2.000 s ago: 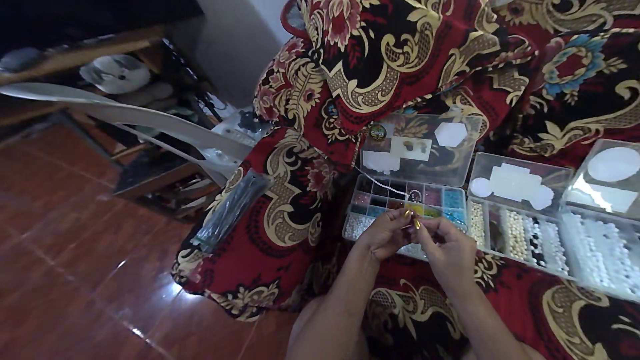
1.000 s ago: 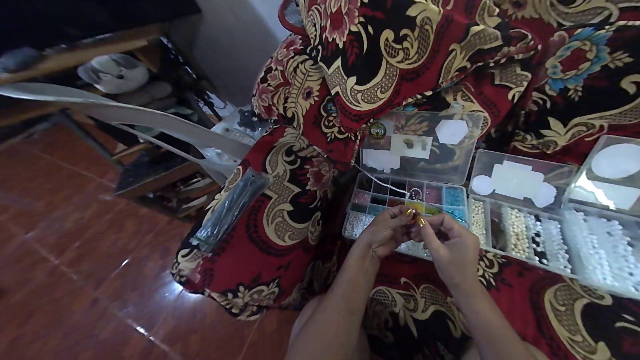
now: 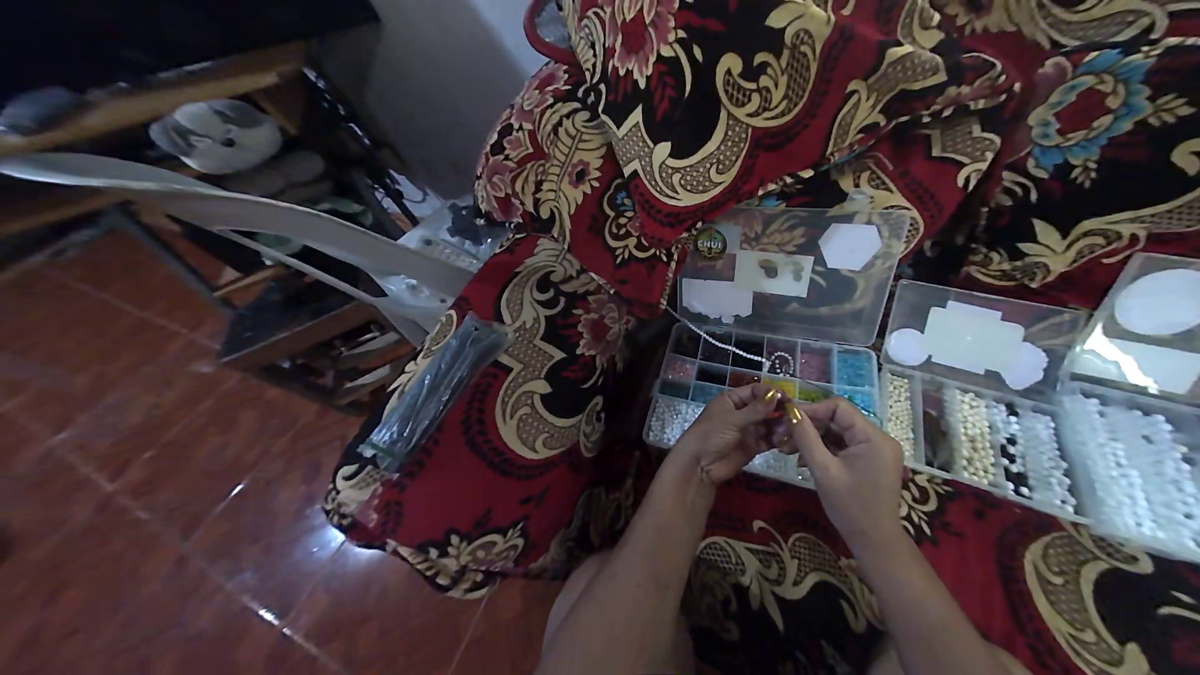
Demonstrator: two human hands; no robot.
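My left hand (image 3: 736, 433) and my right hand (image 3: 844, 450) meet fingertip to fingertip over the front of an open compartment box of small coloured beads (image 3: 855, 367). Something small and reddish shows between the fingers; the fingers cover most of it, so its kind is unclear. The thumbnails are gold coloured. A strand of small white beads (image 3: 717, 345) runs from the box's clear lid (image 3: 797, 314) down to the compartments, where its end curls in a loop just behind my fingertips. Whether the strand reaches my hands cannot be told.
Right of the bead box stand an open box of cream, black and white beads (image 3: 975, 436) and another of white beads (image 3: 1134, 459). All rest on a red, black and gold patterned cloth (image 3: 562, 375). A clear plastic packet (image 3: 436, 394) lies left, beside a white plastic chair (image 3: 309, 234).
The fingers have shifted slightly against each other over the bead box. The boxes and the plastic packet have stayed where they were.
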